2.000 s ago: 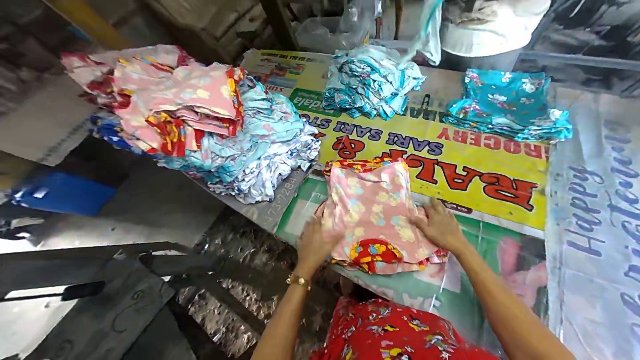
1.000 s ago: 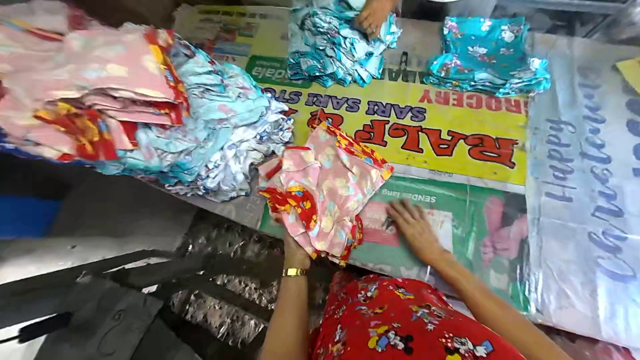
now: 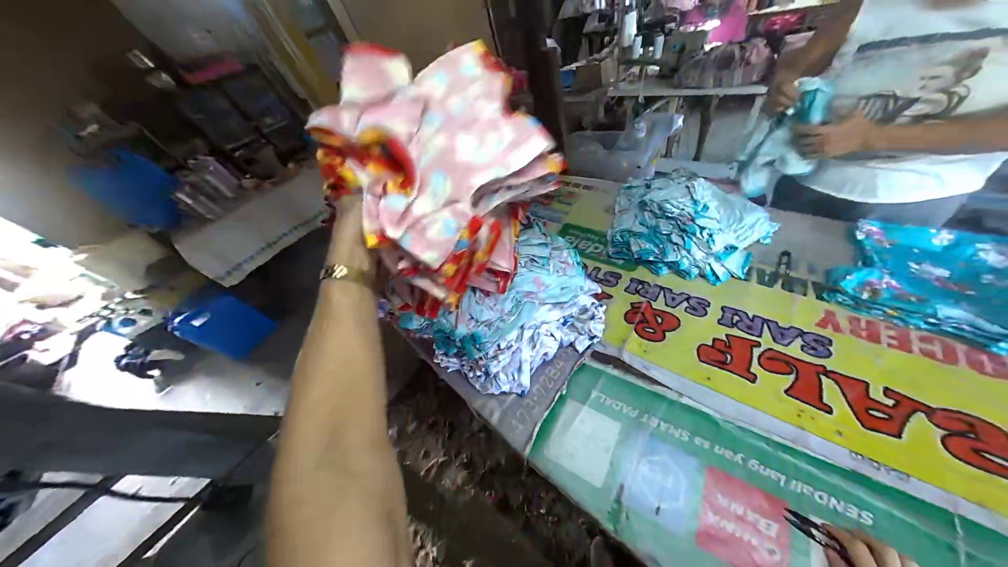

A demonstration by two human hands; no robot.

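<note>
My left hand (image 3: 350, 213) is mostly hidden beneath a bundle of pink patterned garments (image 3: 457, 150) with red and yellow trim, held up over the fabric pile at the table's left end. Under and beside the bundle lie light blue and white printed garments (image 3: 528, 315). At the bottom right edge of the view, my right hand (image 3: 866, 547) rests low over the table with a small dark pointed tool (image 3: 815, 529), perhaps thread snips, at its fingers. Part of that hand is cut off by the frame.
A teal garment pile (image 3: 685, 224) and a folded teal stack (image 3: 929, 276) lie on the banner-covered table (image 3: 787, 354). Across it, a person (image 3: 906, 142) holds light teal cloth (image 3: 787, 150). A blue container (image 3: 222, 324) stands at lower left.
The pink bundle, on the table in front of me two seconds ago, has been lifted and carried left in my left hand. The view has swung left. The dark tool now shows at my right hand.
</note>
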